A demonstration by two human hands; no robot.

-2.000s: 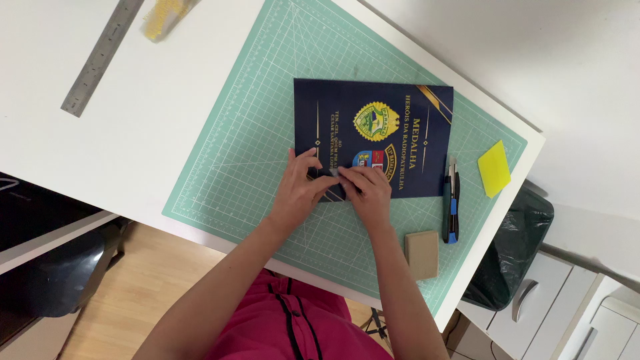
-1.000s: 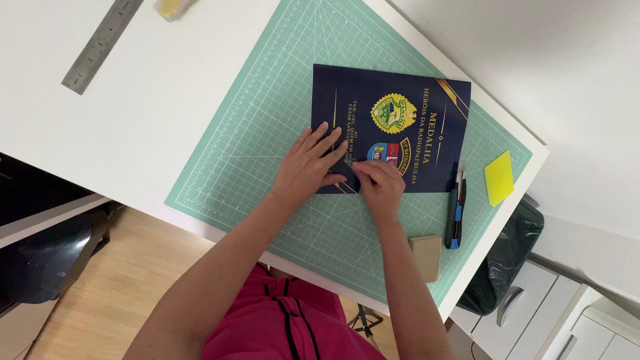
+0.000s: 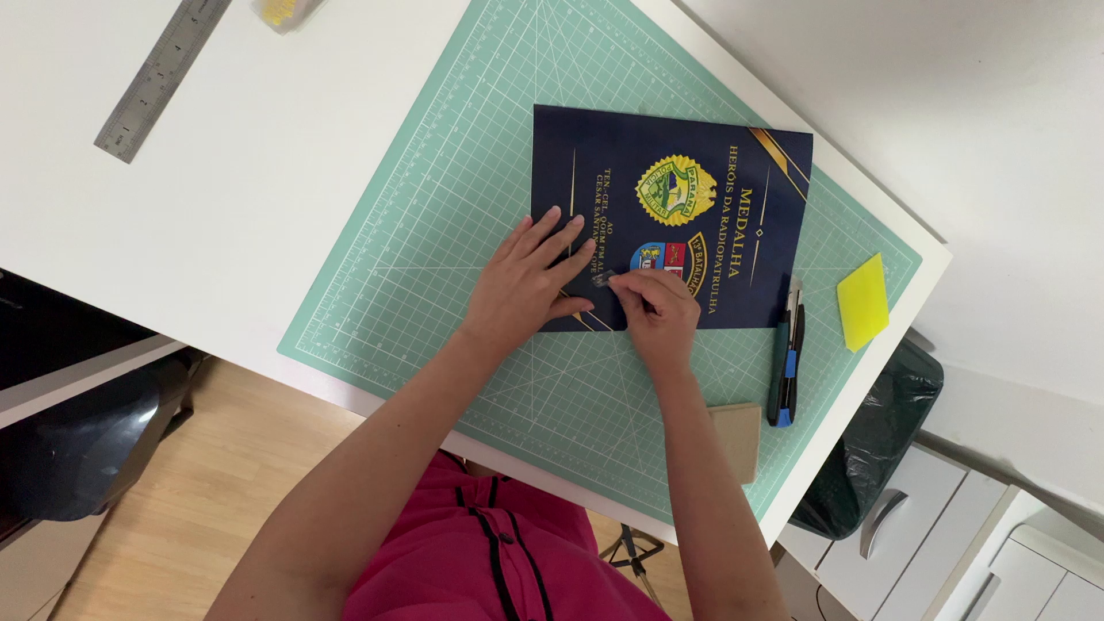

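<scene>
A dark blue printed sheet (image 3: 673, 138) with gold lettering and two emblems lies turned sideways on a green cutting mat (image 3: 414, 216). My left hand (image 3: 530, 280) rests with spread fingers on the sheet's lower left part. Just right of it, my right hand (image 3: 657, 312) pinches a small, clear, film-like piece (image 3: 603, 279) between thumb and forefinger, over the lettering. Whether that piece is stuck to the sheet cannot be told. A blue and black utility knife (image 3: 786, 371) lies by the sheet's lower right corner.
A beige block (image 3: 737, 440) lies beside my right forearm, partly hidden by it. Yellow sticky paper (image 3: 862, 302) is near the mat's right edge. A steel ruler (image 3: 159, 82) and a clear packet with yellow contents (image 3: 285, 10) are at upper left. Beyond the table's right edge stands a bin with a black liner (image 3: 880, 423).
The fingers of my left hand have spread out flat on the sheet, where they were pinched near my right hand two seconds ago. The sheet has shifted slightly on the mat.
</scene>
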